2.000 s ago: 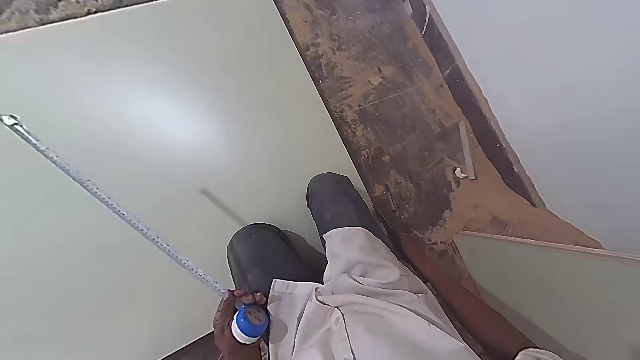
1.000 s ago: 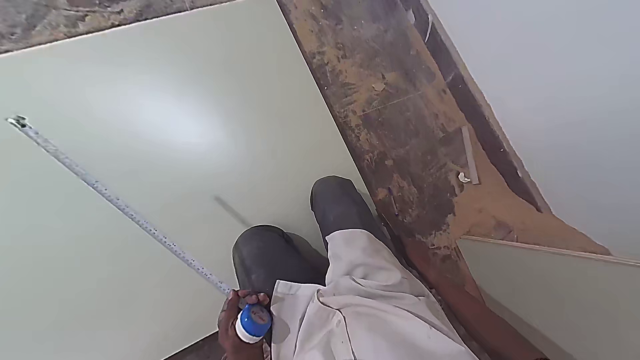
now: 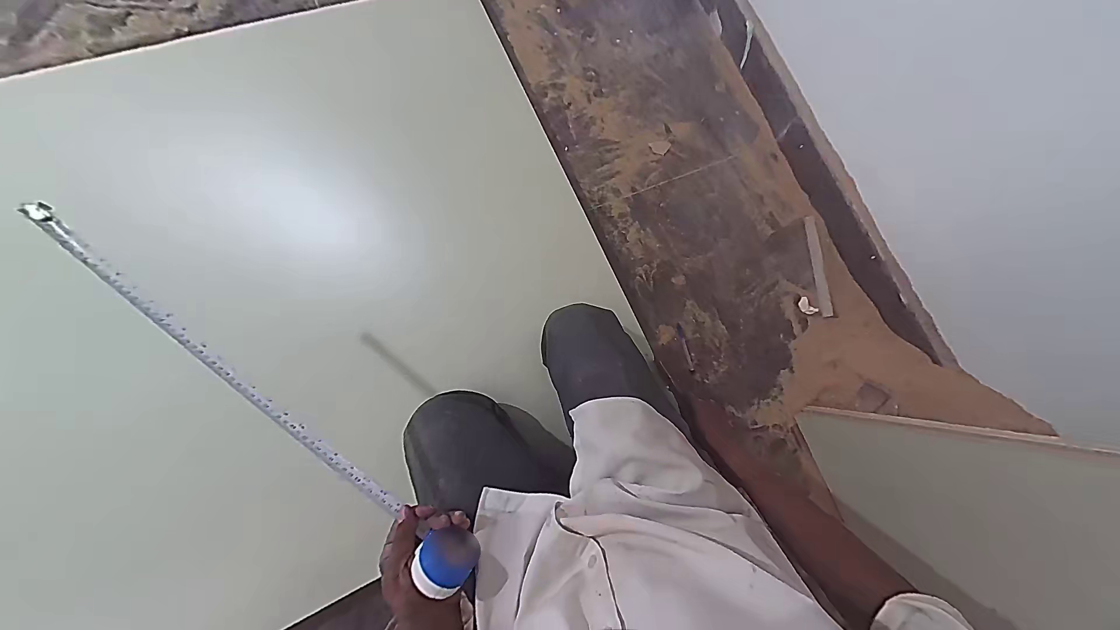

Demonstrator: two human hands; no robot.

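My left hand (image 3: 416,560), low in the view beside my left thigh, is closed around a blue and white tape measure (image 3: 448,557). Its marked metal blade (image 3: 219,367) sticks out to the upper left above a large pale green board (image 3: 306,289), with the hook end at the far left. A thin shadow falls on the board between the blade and my knees. My right forearm (image 3: 787,516) reaches down along my right side toward the board's edge; the right hand itself cannot be made out, hidden by or lost beside my leg.
Right of the board runs a dark, dusty floor strip (image 3: 682,192) with sawdust, a narrow offcut (image 3: 819,267) and a small white scrap (image 3: 807,305). A second pale panel (image 3: 980,499) lies at the lower right. A light panel or wall (image 3: 980,175) fills the upper right.
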